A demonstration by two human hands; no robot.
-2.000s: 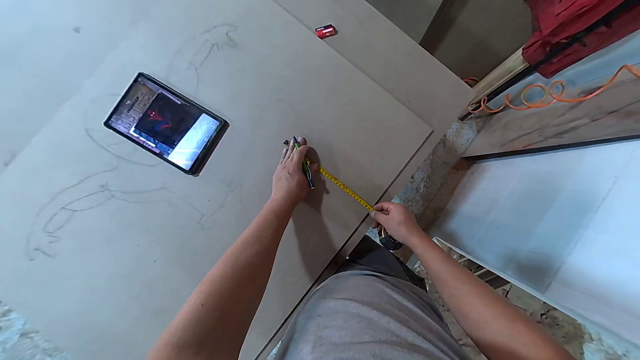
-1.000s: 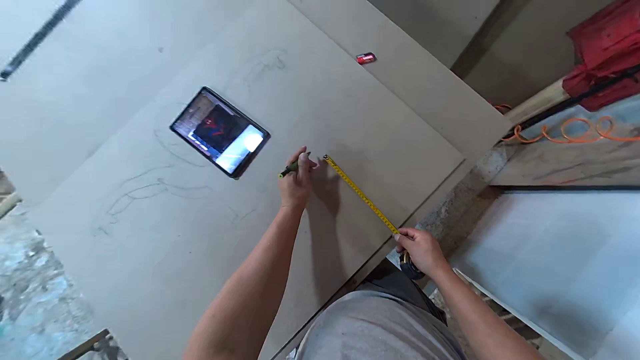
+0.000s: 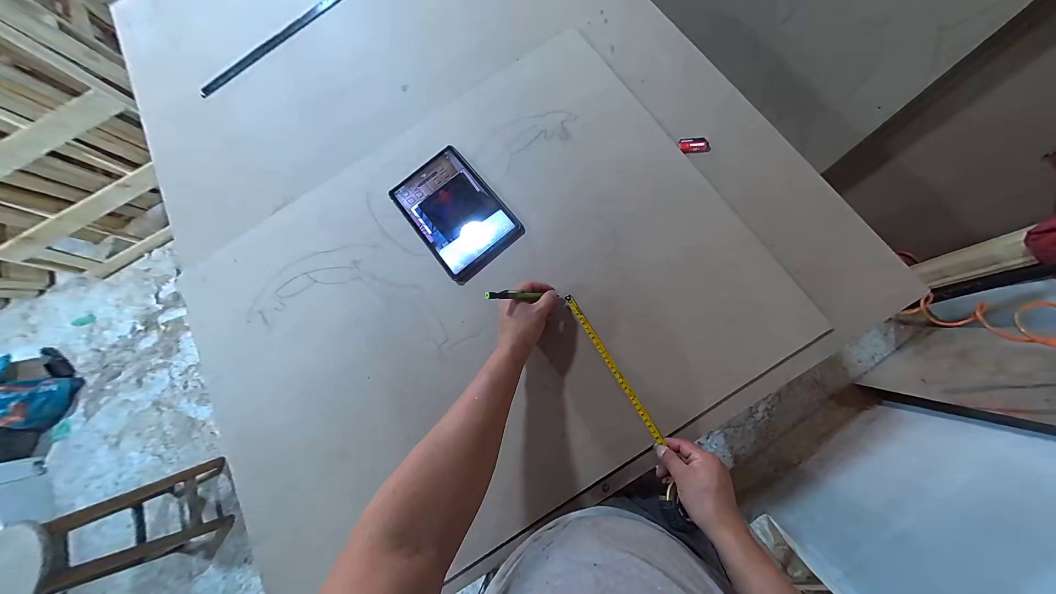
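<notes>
Between the fingers of my left hand [image 3: 526, 318] is a green and black pen or pencil [image 3: 516, 295], its tip pointing at the metal end of a yellow tape measure [image 3: 615, 371]. The drawn-out blade lies slantwise over a large pale board [image 3: 676, 272]. At the board's near edge my right hand [image 3: 697, 483] grips the tape, its thumb on the blade; the case is mostly hidden under the hand. A tablet [image 3: 458, 214] with a lit screen rests on the board, amid faint pencil line drawings [image 3: 318, 280].
Under the board is a larger pale sheet [image 3: 247, 157] bearing a dark metal bar [image 3: 268, 49] and a small red object [image 3: 694, 145]. Wooden slats [image 3: 74, 148] and a ladder-like wooden frame [image 3: 136, 536] stand left. An orange coiled hose [image 3: 982, 318] lies right.
More tape blade shows than two seconds ago. My left hand, then at the tape's end, is now just left of it with the pen or pencil. The view has shifted.
</notes>
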